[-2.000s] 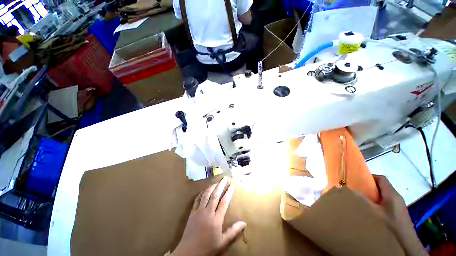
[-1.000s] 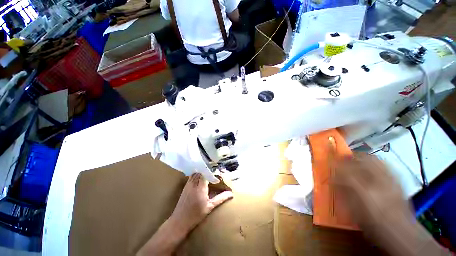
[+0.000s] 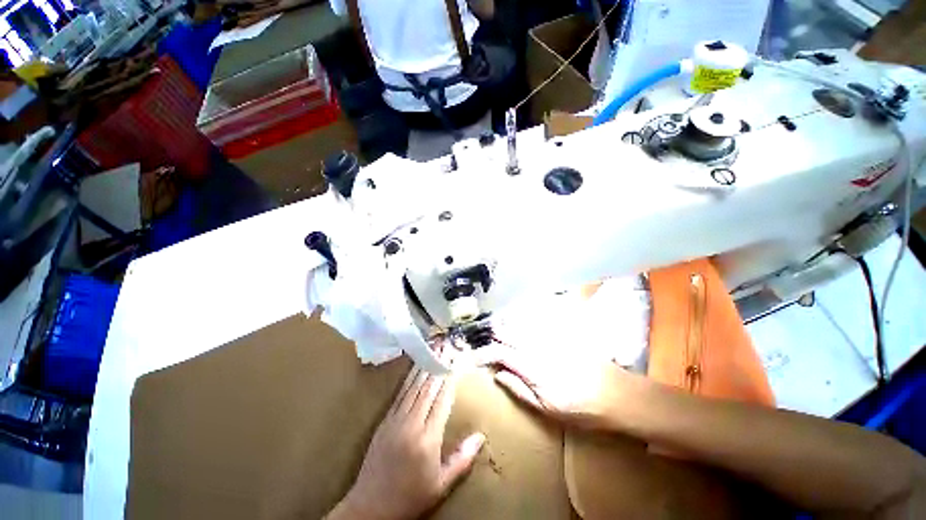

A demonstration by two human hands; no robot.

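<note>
A large brown fabric panel (image 3: 254,416) lies flat on the white table and runs under the head of the white sewing machine (image 3: 609,203). My left hand (image 3: 411,447) rests palm down on the panel, fingers spread, fingertips just below the needle area. My right hand (image 3: 558,386) reaches in from the right with its fingertips close beside the needle area; glare washes it out, so its grip cannot be told. An orange piece with a zipper (image 3: 701,340) lies right of it, partly under my forearm. White material (image 3: 627,315) shows beside the orange piece. The needle is hidden.
The white table edge (image 3: 114,335) curves at the left. A blue bin (image 3: 86,330) stands beyond it. A red-edged carton (image 3: 269,102) and a red crate (image 3: 152,117) stand behind the table. A person in a white shirt (image 3: 411,46) stands beyond the machine.
My right hand has moved left from the orange piece to the needle area. My left hand has flattened on the panel. The brown flap that covered part of the orange piece earlier now lies lower.
</note>
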